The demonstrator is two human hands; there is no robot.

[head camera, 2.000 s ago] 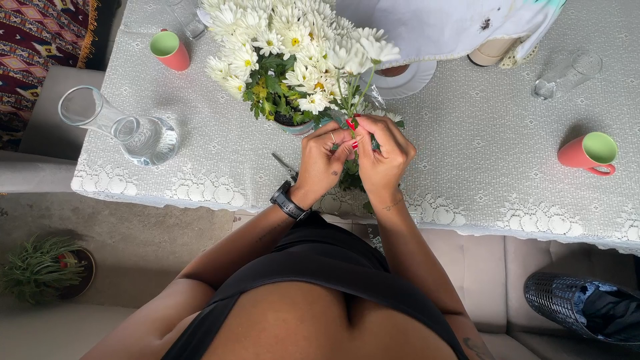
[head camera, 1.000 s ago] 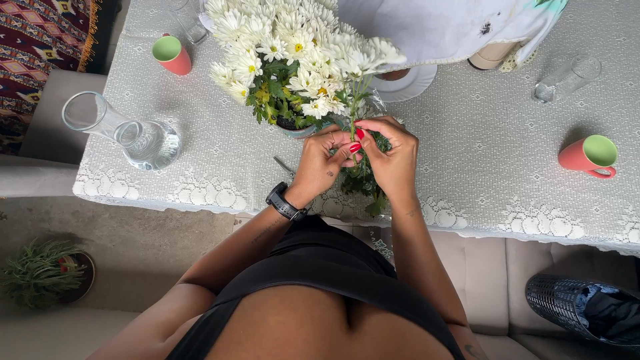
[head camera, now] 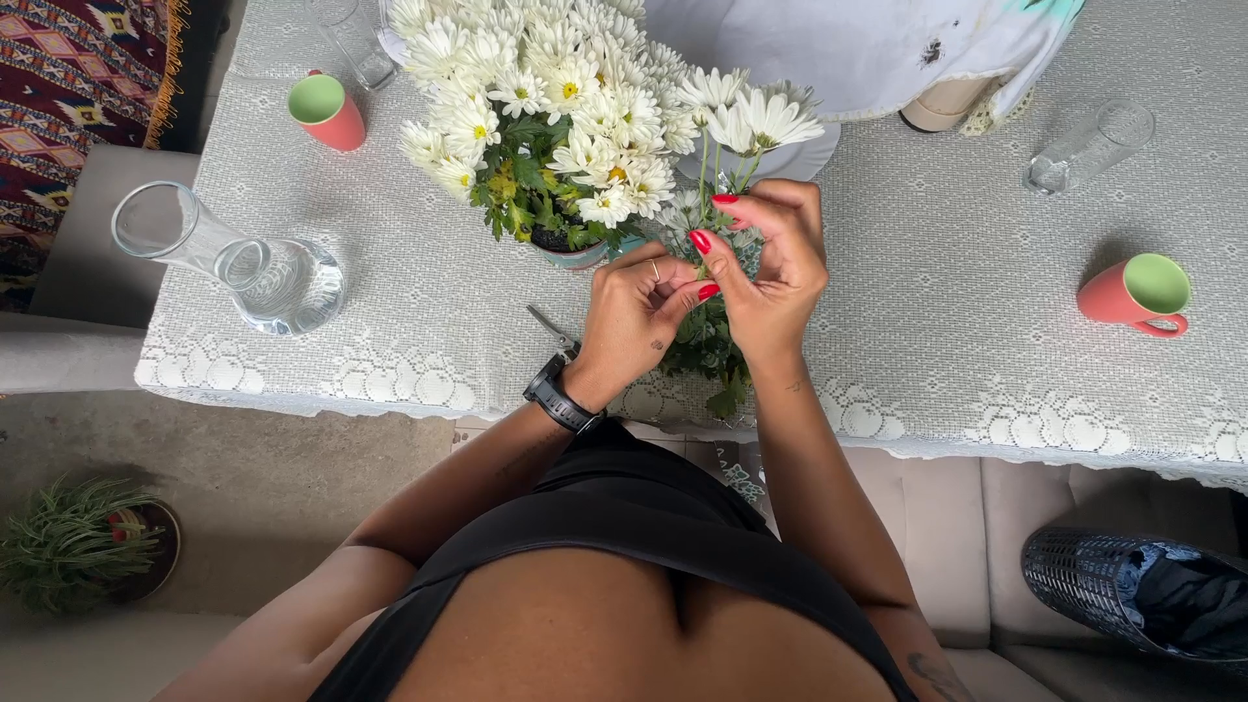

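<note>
My left hand (head camera: 639, 317) pinches the lower stem of a white chrysanthemum sprig (head camera: 765, 119) between thumb and fingers. My right hand (head camera: 780, 258) is around the upper stems, with thumb and forefinger apart beside them; whether it grips a stem is unclear. The sprig's blooms stand above my right fingers. Cut leafy stems (head camera: 717, 346) lie under and below my hands at the table edge. Left of them is a potted white chrysanthemum (head camera: 575, 107) with dense blooms. Part of a metal tool, probably scissors (head camera: 551, 327), shows beside my left wrist, its rest hidden.
A glass carafe (head camera: 283, 283) and a red-and-green mug (head camera: 331, 117) stand at left. Another mug (head camera: 1131, 292) and a drinking glass (head camera: 1087, 151) are at right. Behind the flowers are a plate (head camera: 819, 156) and a white cloth (head camera: 829, 58). The lace tablecloth (head camera: 409, 375) hangs over the near edge.
My right thumb and forefinger have parted and now sit higher along the stems. My left hand stays low on the stem. The blooms of the sprig now stand more apart from the potted flowers.
</note>
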